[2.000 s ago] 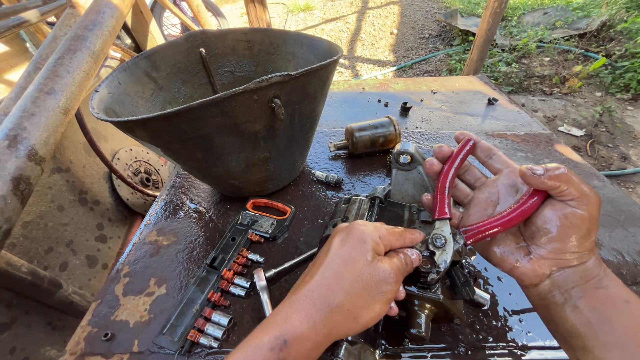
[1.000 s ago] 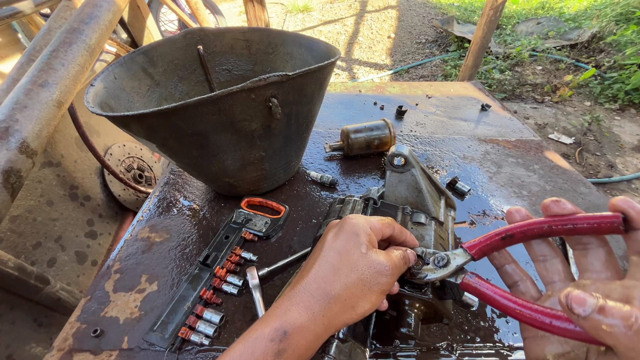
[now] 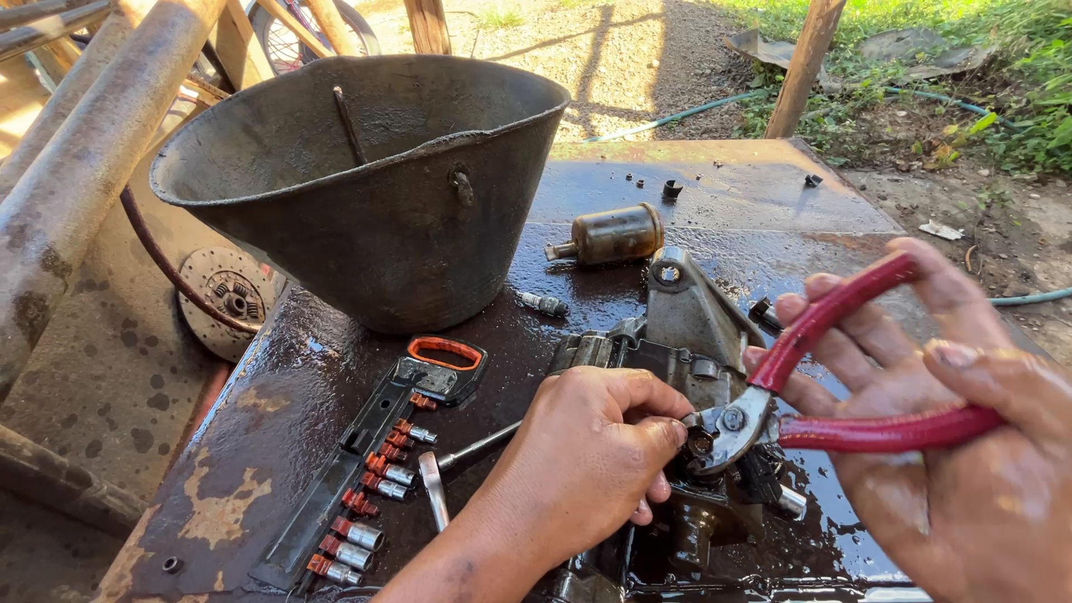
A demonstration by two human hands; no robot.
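Note:
Red-handled pliers (image 3: 737, 417) lie with their jaws around a small round fitting on an oily metal engine part (image 3: 699, 352). My right hand (image 3: 938, 419) holds the spread red handles, one across the fingers and the other under the thumb. My left hand (image 3: 595, 435) has its thumb and index finger pinched at the jaw tips, beside the fitting; whatever lies between those fingertips is hidden. Under and beyond my left hand, the metal part continues, with a bracket (image 3: 695, 310) standing up at its back.
A large metal bucket (image 3: 377, 226) stands at the back left. In front of it lie a socket rail (image 3: 335, 494) with several sockets, and a ratchet-type handle (image 3: 435, 490). A cylindrical metal canister (image 3: 615, 234) and a spark plug (image 3: 543, 303) lie behind the part.
The pliers' handles and my right hand moved right, then back somewhat left; the handles now spread wider than one second ago. My left hand has stayed near the fitting.

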